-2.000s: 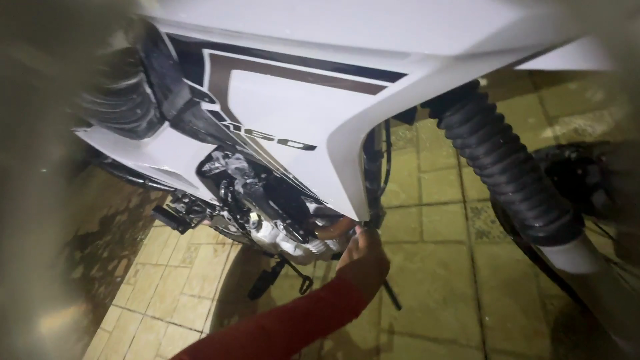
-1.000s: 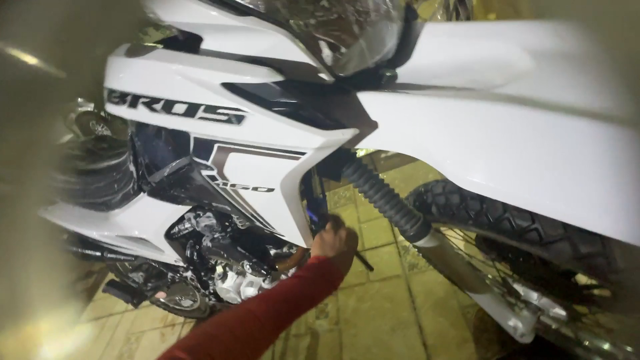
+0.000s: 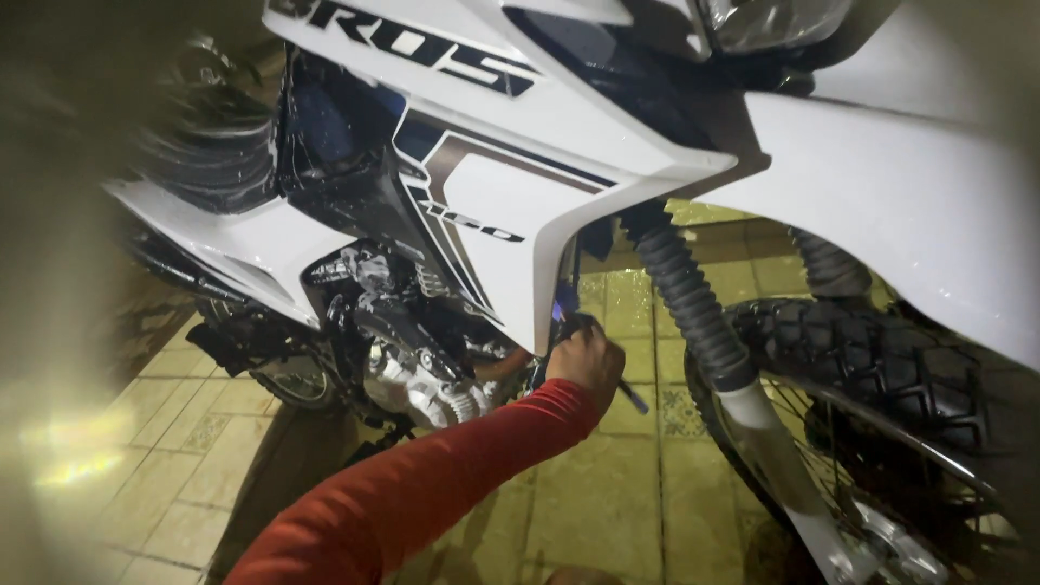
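A white motorcycle with a side fairing (image 3: pixel 512 191) stands across the view. My left hand (image 3: pixel 587 361), in a red sleeve, is at the fairing's lower front edge, by the narrow gap behind the front fork. Its fingers are closed around a thin dark stick-like tool (image 3: pixel 634 396), whose end sticks out below the hand on the right. The tool's other end is hidden by the hand and the fairing, so its kind cannot be told. My right hand is not in view.
The fork with its ribbed rubber boot (image 3: pixel 686 292) and the front tyre (image 3: pixel 877 366) are to the right of the hand. The engine (image 3: pixel 431 390) lies to its left, below the white-streaked seat (image 3: pixel 211 154). The tiled floor (image 3: pixel 597 496) looks wet in places.
The view has shifted, now showing more of the front wheel and upper fairing than two seconds ago. My left hand stays near the fairing's lower edge with the tool in it.
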